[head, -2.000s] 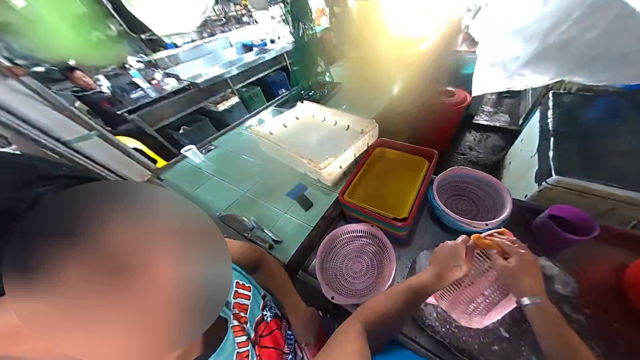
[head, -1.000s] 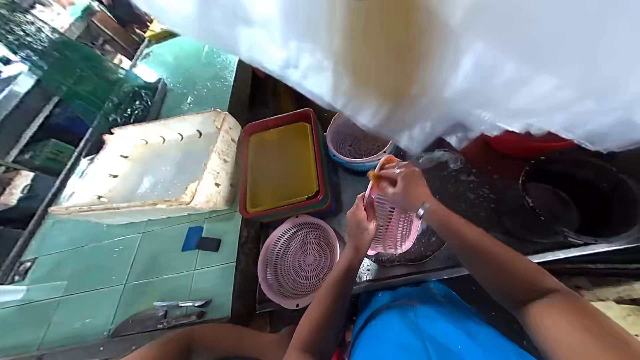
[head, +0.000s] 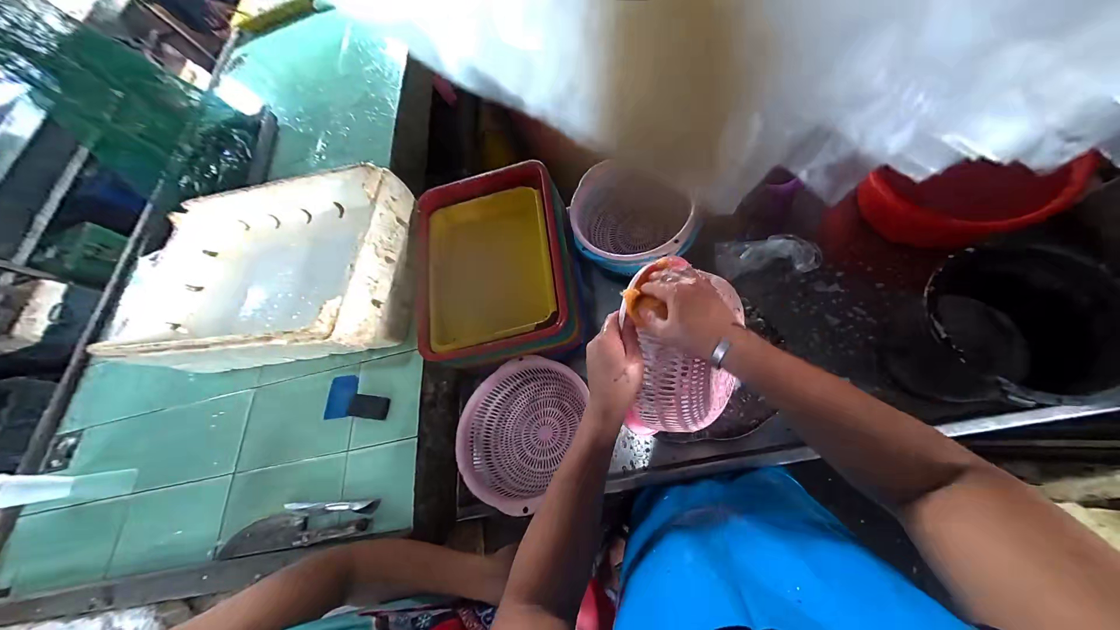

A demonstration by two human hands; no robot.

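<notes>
A pink perforated plastic basket is tilted on its side over the dark wet counter. My left hand grips its rim at the left. Inside the rim, my right hand presses an orange scrubbing pad against the wall; a metal band circles that wrist. Left of my left forearm lies another pink round basket, open side up. Behind my hands stands a pale pink basket nested in a blue one.
Stacked rectangular trays, yellow inside red on top, stand left of my hands. A white foam box and knives rest on green tiles. Right are a black tub and red basin. Another person's arm is at lower left.
The view has swung strongly since two seconds ago. Since one second ago, my right hand with the orange pad remains at the basket's rim, and my left hand still holds it.
</notes>
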